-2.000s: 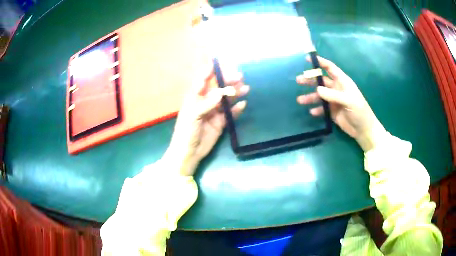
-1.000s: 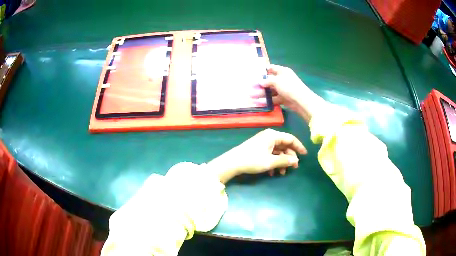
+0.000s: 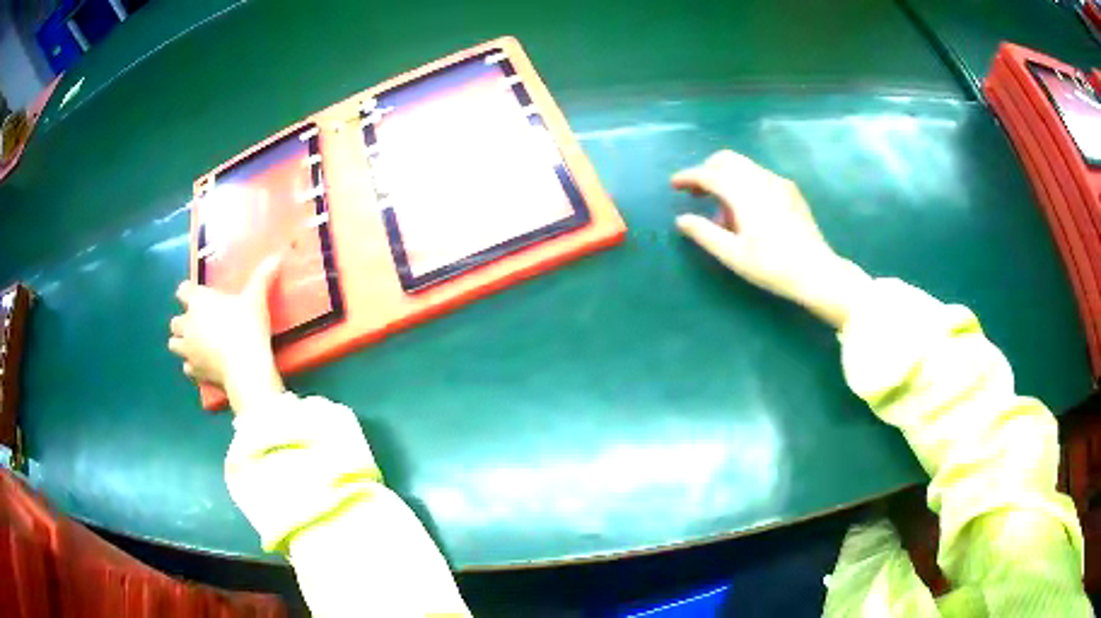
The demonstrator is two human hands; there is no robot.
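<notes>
A red foam tray [image 3: 362,296] lies tilted on the green bench at left centre and holds two black-bordered touch panels side by side. The right touch panel [image 3: 471,169] shows a strong white glare. The left touch panel [image 3: 268,217] looks red, and small pale tape tabs sit along the panels' long edges. My left hand [image 3: 226,332] is on the tray's lower left corner, thumb over the left panel's lower part; its fingers are at the tray's left edge. My right hand [image 3: 755,223] is to the right of the tray, apart from it, holding nothing, fingers curved.
The green bench [image 3: 580,398] has a dark seam at upper right. A stack of red trays [image 3: 1044,181] with a panel on top stands at the right edge. Piled red edges [image 3: 73,555] show at lower left. A brown-edged item [image 3: 15,362] is at the left edge.
The tray now lies tilted and further left in view. My right hand has left the right panel. My left hand has moved from in front of the tray onto its left corner.
</notes>
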